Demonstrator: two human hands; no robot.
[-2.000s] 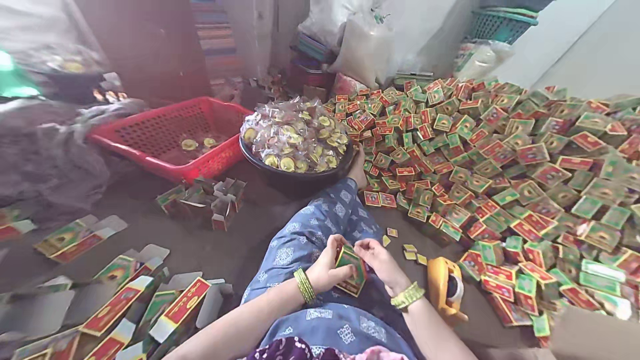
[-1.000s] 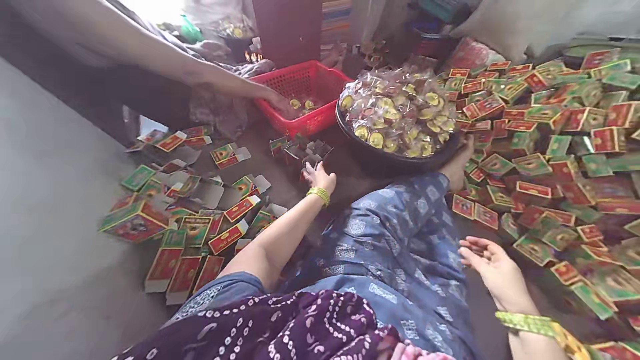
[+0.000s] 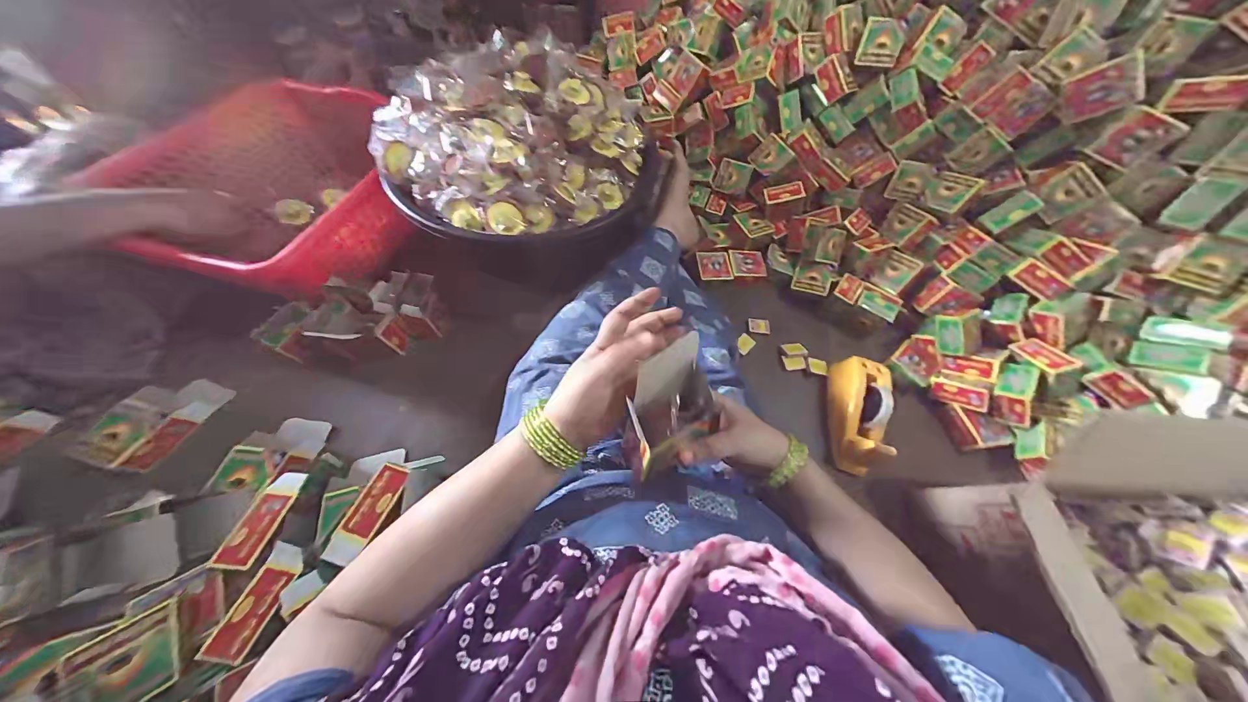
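Observation:
Over my lap, a small open cardboard box (image 3: 668, 375) with its pale flap raised stands between my hands. My right hand (image 3: 731, 434) holds it from the right and below. My left hand (image 3: 614, 375) lies against its left side, fingers extended upward and apart. What is inside the box is too blurred to tell. Ahead of my hands, a black tub (image 3: 517, 239) is heaped with clear-wrapped packets (image 3: 507, 146) bearing yellow round pieces. A yellow tape dispenser (image 3: 853, 414) sits on the floor to the right of my right hand, near small yellow pieces (image 3: 795, 356).
A co-worker's arm (image 3: 117, 219) reaches into a red plastic basket (image 3: 341, 244) at left. Printed open cartons (image 3: 258, 522) lie at lower left, with another cluster (image 3: 361, 312) by the basket. Many closed printed boxes (image 3: 926, 175) are piled right. A cardboard carton (image 3: 1072, 585) stands lower right.
My left hand has come back from the carton cluster near the basket to my lap. My right hand, empty and off to the right a second ago, now holds the open box there.

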